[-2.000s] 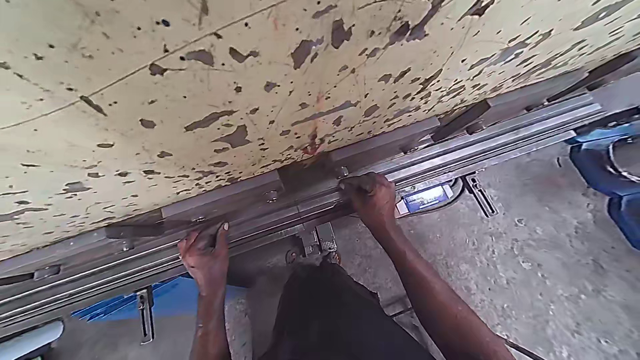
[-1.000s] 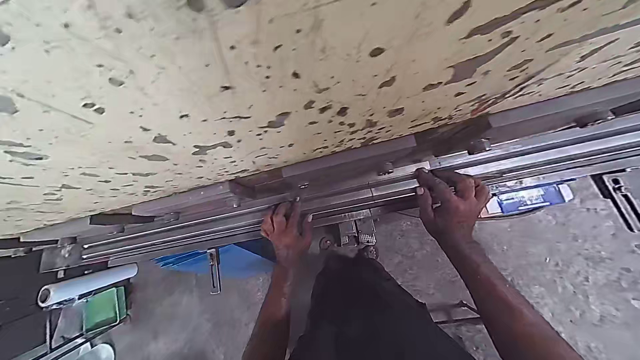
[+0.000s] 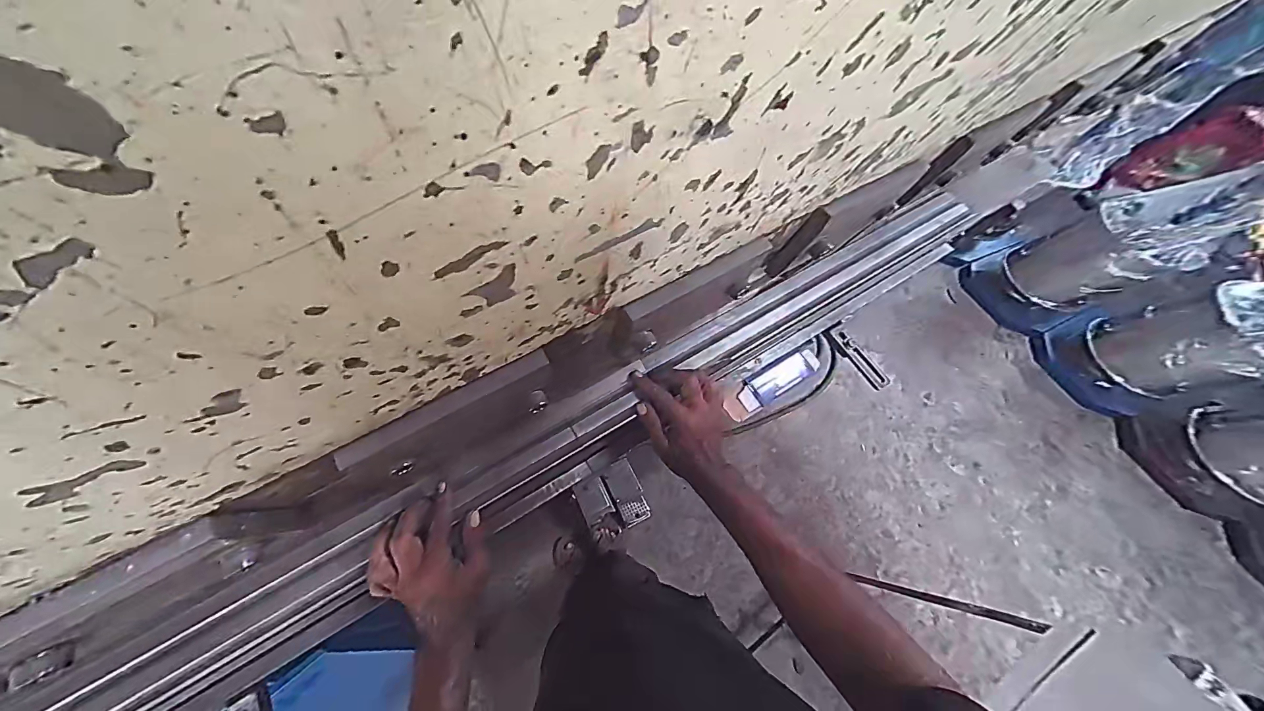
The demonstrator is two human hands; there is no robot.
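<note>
A long grooved metal rail point(image 3: 810, 296) runs diagonally across the view, in front of a large cream panel point(image 3: 395, 247) with patches of worn paint. My left hand point(image 3: 430, 553) rests on the rail at the lower left, its fingertips over the upper edge. Further along to the right, my right hand point(image 3: 681, 415) lies on the same rail with fingers bent over its edge. Whether either hand grips the rail cannot be told. Bolt heads point(image 3: 538, 400) show on the dark strip between panel and rail. Below the rail, between my hands, is a small metal bracket point(image 3: 612, 494).
A blue sheet-like thing point(image 3: 346, 671) lies below the rail at lower left. Near my right hand is a thing with a bright face point(image 3: 780, 380). Curved blue-edged frames point(image 3: 1076, 355) and clear plastic wrapping point(image 3: 1175, 207) stand at the right. A thin rod point(image 3: 948, 602) lies on the concrete floor point(image 3: 889, 494).
The view has swung toward the right end of the rail and tilted. Both hands are still at the rail, with a wider space between them than one second ago.
</note>
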